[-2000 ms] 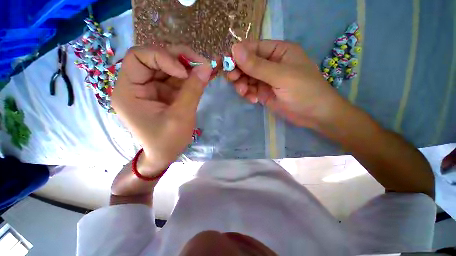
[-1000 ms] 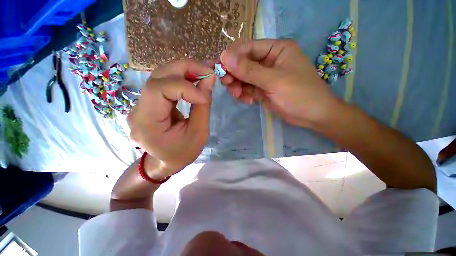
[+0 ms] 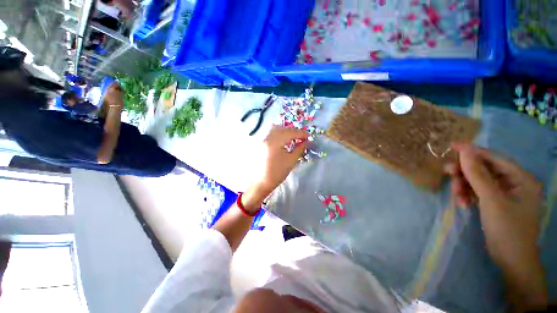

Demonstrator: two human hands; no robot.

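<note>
My left hand (image 3: 282, 158) is at the near edge of the mixed pile of assembled pieces (image 3: 299, 112), with a small red-and-pale piece (image 3: 294, 145) at its fingertips. My right hand (image 3: 498, 189) is over the right corner of the brown speckled board (image 3: 391, 131), fingers bent, by a thin cream strip (image 3: 438, 150); whether it holds anything is not clear. A white cap (image 3: 401, 104) lies on the board's far part. A small loose pile of red-and-pale-blue parts (image 3: 333, 208) lies in front of the board. Yellow-white-blue parts (image 3: 541, 107) lie at the far right.
Black-handled pliers (image 3: 259, 115) lie left of the mixed pile. Green foliage (image 3: 185, 117) lies further left, near another person in dark clothes (image 3: 79, 137). Blue crates (image 3: 391, 68) stand behind the board, one holding many red-and-pale pieces.
The view has swung left and up. My hands, together before, are now far apart: the left has moved to the mixed pile, the right stays by the board's right end.
</note>
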